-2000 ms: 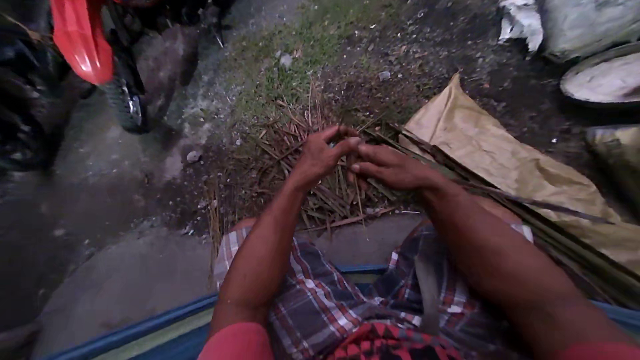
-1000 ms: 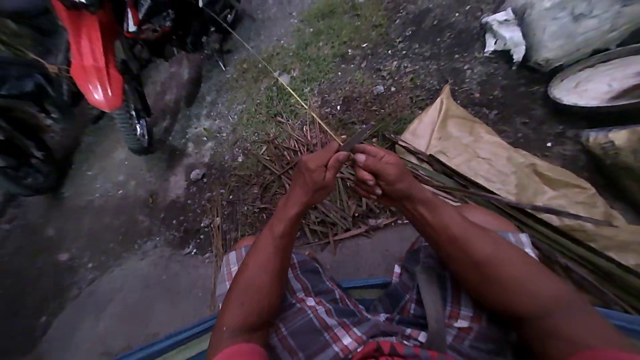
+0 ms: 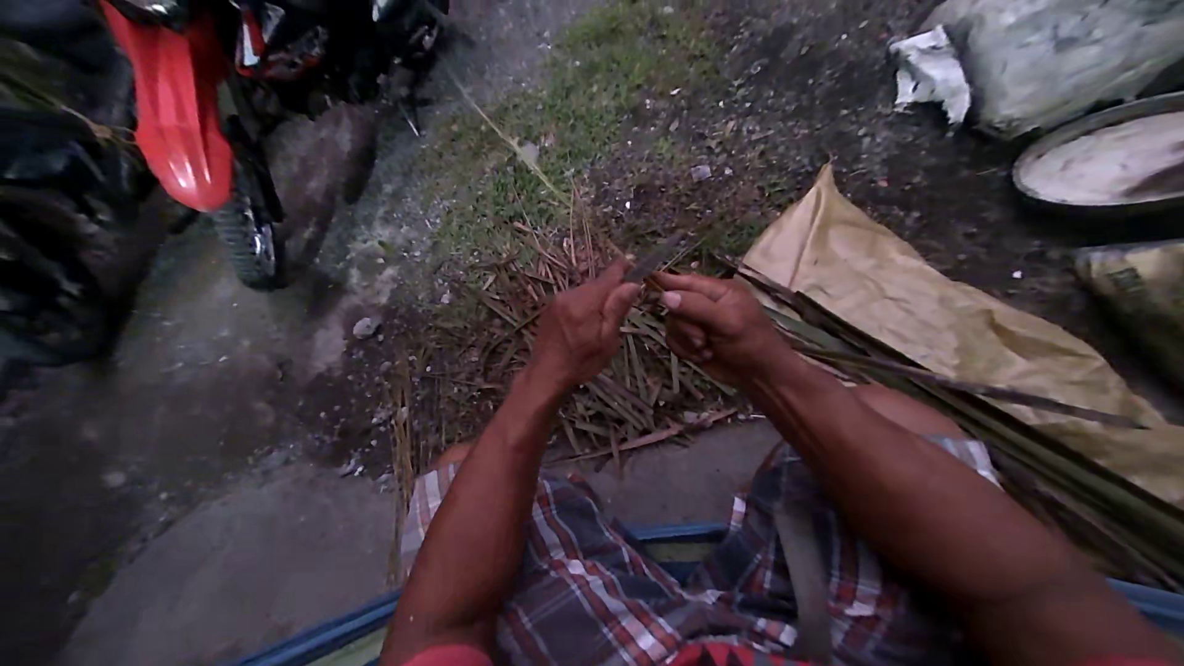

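Note:
My left hand [image 3: 583,319] has its fingers closed around something small, at a dark, thin blade [image 3: 655,259] that points up and to the right between my hands. Close beside it, my right hand [image 3: 717,324] pinches the near end of a thin strip; whether it also holds the blade I cannot tell. A long, thin yellowish strip [image 3: 518,153] stretches away to the upper left from near my hands, blurred. Below both hands lies a heap of cut leaf pieces [image 3: 638,393]. Long green and brown leaf strips [image 3: 888,379] lie beside my right forearm.
A tan sheet [image 3: 888,268] is spread on the ground at the right. A motorcycle with a red fender [image 3: 180,120] stands at the upper left. A round basin [image 3: 1105,157] and a pale sack [image 3: 1064,65] are at the upper right. A stone [image 3: 366,327] lies left of the heap.
Two seconds ago my hands were together with looser fingers and no long strip visible. One second ago a yellow strip ran from them to the upper left; now they are slightly farther apart.

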